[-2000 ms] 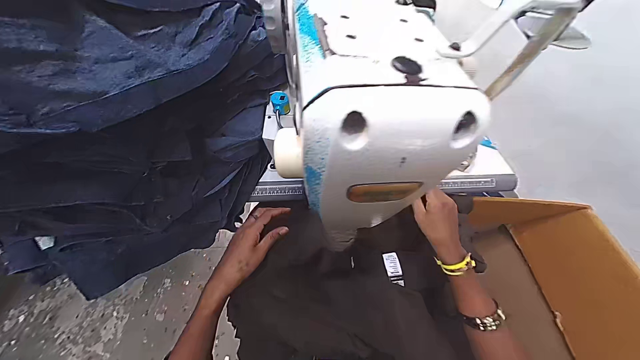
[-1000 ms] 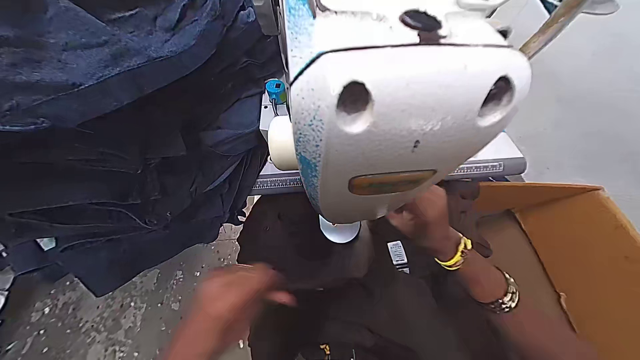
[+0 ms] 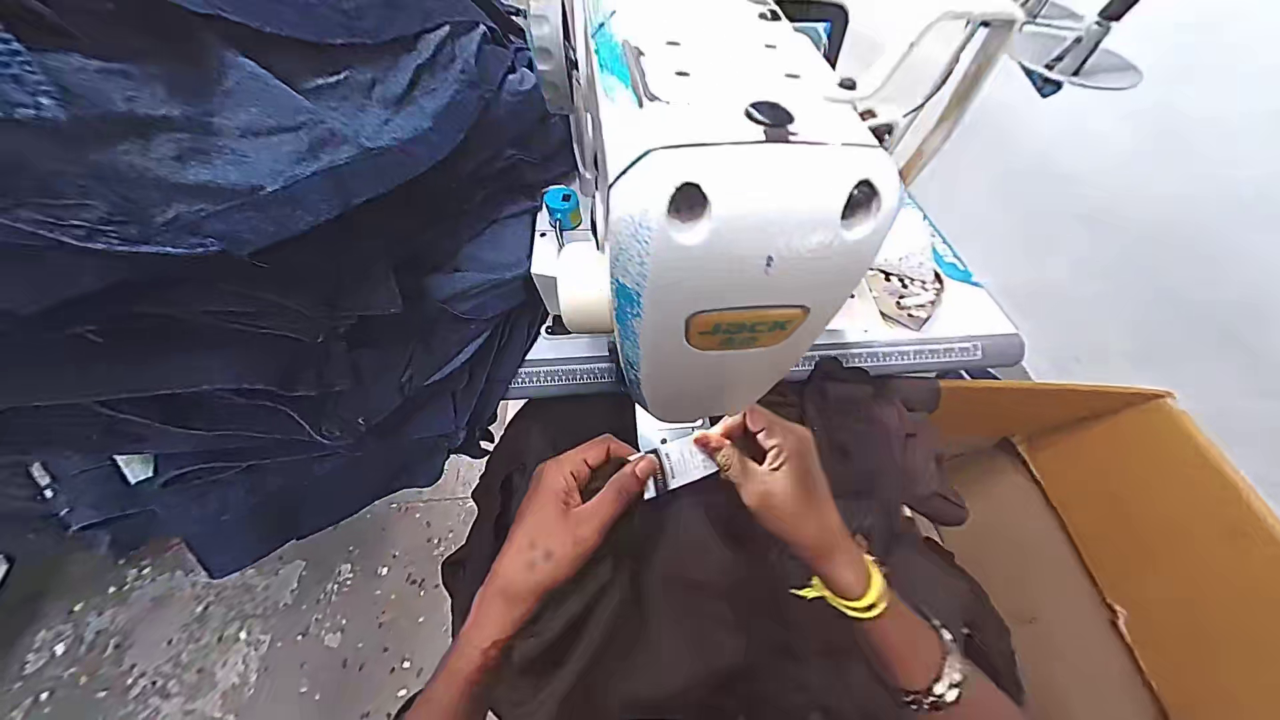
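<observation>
Below the head of a white Jack sewing machine [image 3: 740, 260], a small white fabric label [image 3: 682, 464] bearing writing is stretched between my hands. The thumb and fingers of my left hand [image 3: 570, 510] pinch its left end, where there is a black band. My right hand [image 3: 780, 475], with a yellow band and a metal bracelet at the wrist, grips its right end. Under both hands a dark garment [image 3: 700, 600] hangs over the machine's front edge and spreads downward. The needle and presser foot are hidden behind the machine head.
A large pile of dark blue garments [image 3: 250, 300] fills the left side. An open cardboard box [image 3: 1150, 500] stands at the right. The machine bed's edge carries a measuring scale [image 3: 900, 354]. A speckled floor [image 3: 180, 630] shows at lower left.
My left hand has moved up and right from the lower left and has taken hold of the label. The label, earlier lying on the dark cloth, is now held up between both hands.
</observation>
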